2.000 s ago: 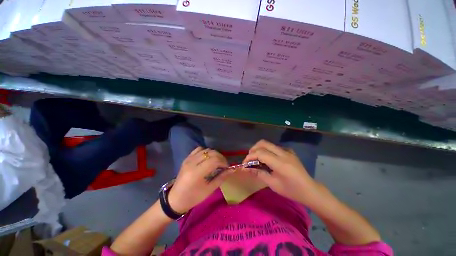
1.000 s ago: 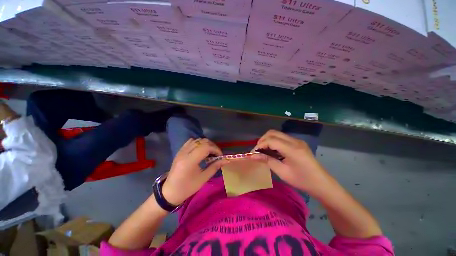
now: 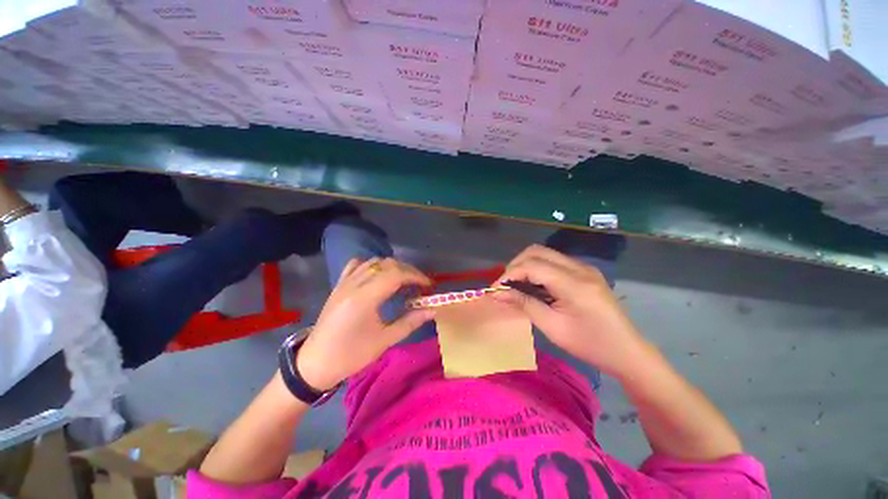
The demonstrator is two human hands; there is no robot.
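Observation:
A palm-sized yellow-tan sheet [image 3: 487, 341] hangs down in front of my pink shirt. Its top edge is folded over and shows a row of small pink-red dots, probably stickers. My left hand [image 3: 375, 307] pinches the sheet's left end between thumb and fingers. My right hand [image 3: 560, 297] holds its right end, with a thin dark tool [image 3: 529, 290] between the fingers, its tip at the row of dots. I cannot tell if the tip touches a sticker.
White boxes [image 3: 419, 78] marked "S11 Ultra" are stacked along the green belt [image 3: 389, 175]. A small white label [image 3: 604, 221] and a white scrap lie at its metal edge. A seated person in white sleeves [image 3: 49, 283], a red stool [image 3: 273, 292] and cardboard [image 3: 146, 453] are at left.
The sheet, bunched between my hands two seconds ago, hangs flat and its dotted top edge shows. My hands have moved slightly apart and up in the picture. The seated person's arm has shifted.

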